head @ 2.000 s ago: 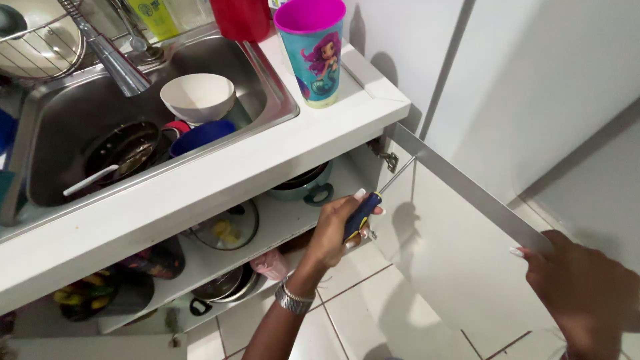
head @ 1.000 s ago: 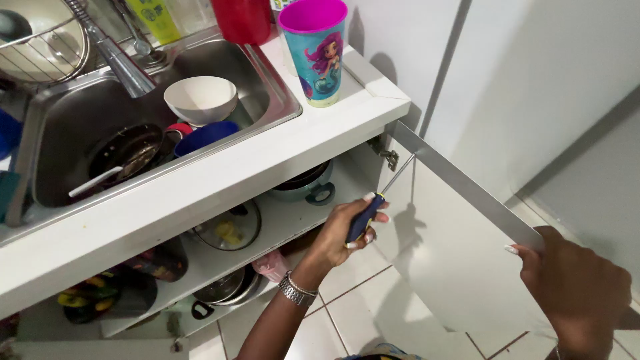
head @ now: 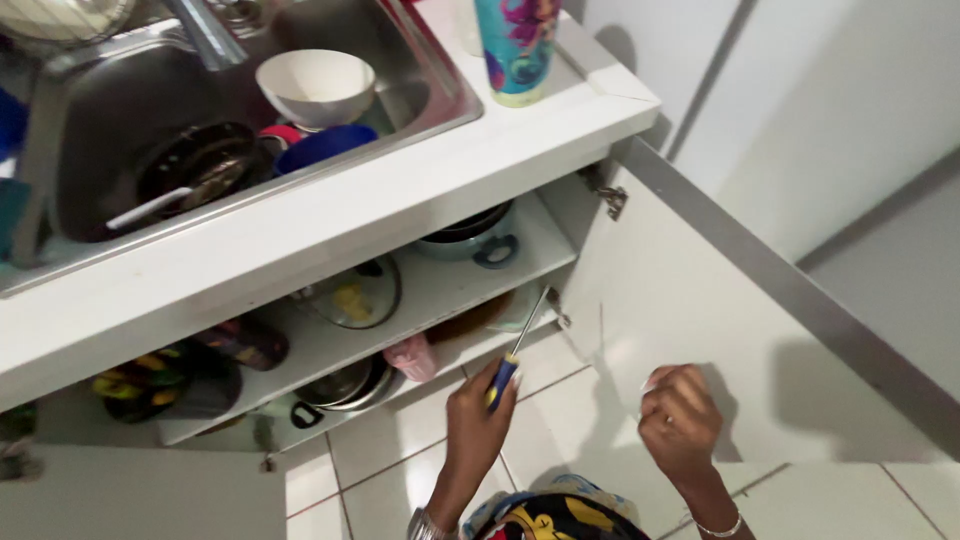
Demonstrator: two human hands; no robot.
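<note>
My left hand [head: 480, 416] is closed around the blue and yellow handle of a screwdriver [head: 503, 375], whose metal shaft points up toward the lower hinge [head: 557, 306] of a white cabinet door [head: 675, 315]. Whether the tip touches that hinge, I cannot tell. The door stands open, and its upper hinge [head: 613, 201] shows near the cabinet's corner. In front of the door's inner face is my right hand [head: 681, 420], its fingers curled; whether something small is inside them is hidden.
Above is a steel sink [head: 90, 135] with a white bowl [head: 315, 86], a blue bowl [head: 322, 148] and a dark pan [head: 202, 169]. A patterned cup [head: 519, 52] stands on the counter. Shelves below hold a pot [head: 465, 244], a glass lid [head: 356, 292] and a pink cup [head: 411, 357].
The screwdriver tip has gone from beside the upper hinge down to near the lower one. My right hand has let go of the door's edge and moved left, its fingers now curled.
</note>
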